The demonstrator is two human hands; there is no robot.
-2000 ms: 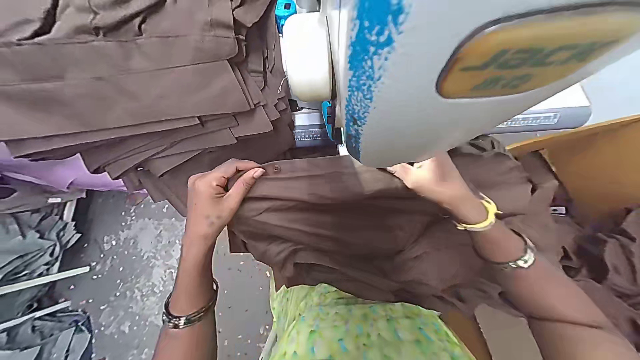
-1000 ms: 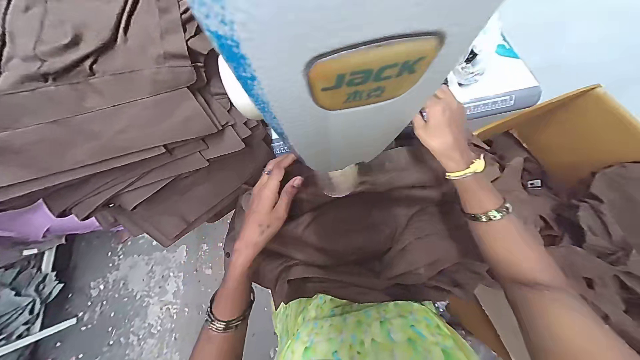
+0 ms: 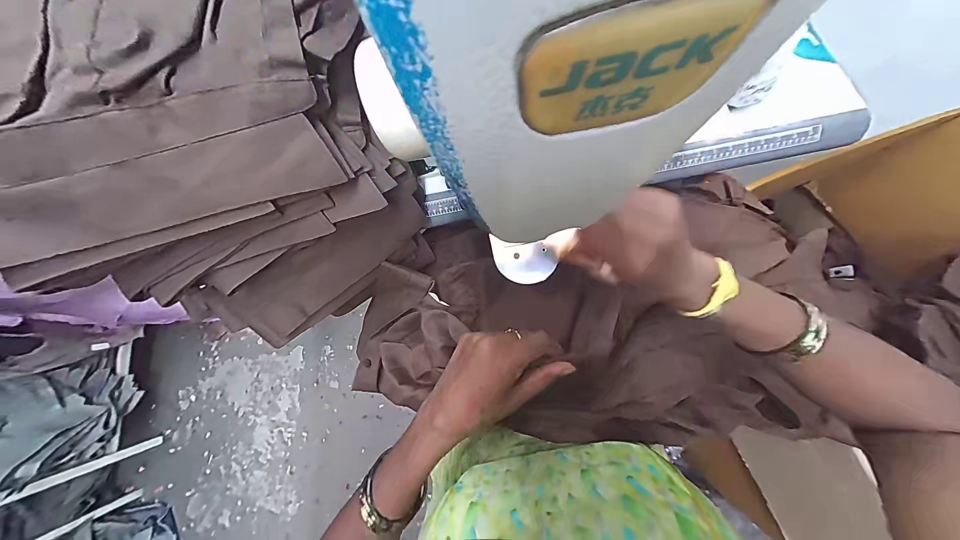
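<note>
Under the head of a Jack sewing machine [image 3: 480, 127] lies a bunched brown garment [image 3: 652, 367], spread across my lap. My left hand [image 3: 499, 367] rests on the cloth below the machine, its fingers bent over the fabric; whether they pinch it is hidden. Blurred, my right hand [image 3: 634, 240] is at the lower right of the machine head, beside a lit white round-edged plate [image 3: 523, 261] with small holes. Its fingertips are near that plate's right edge, and what they hold cannot be made out.
A thick stack of brown cloth pieces [image 3: 165, 165] lies at the left, with purple cloth [image 3: 90, 304] below it. Grey-green cloth [image 3: 60, 427] hangs by white bars at the lower left. A cardboard box [image 3: 892, 195] stands at the right, near the machine's bed with its ruler [image 3: 750, 150].
My left hand has moved down and right, away from the garment's left edge. My right hand has come down and left from the machine's right side. The white plate now shows brightly lit.
</note>
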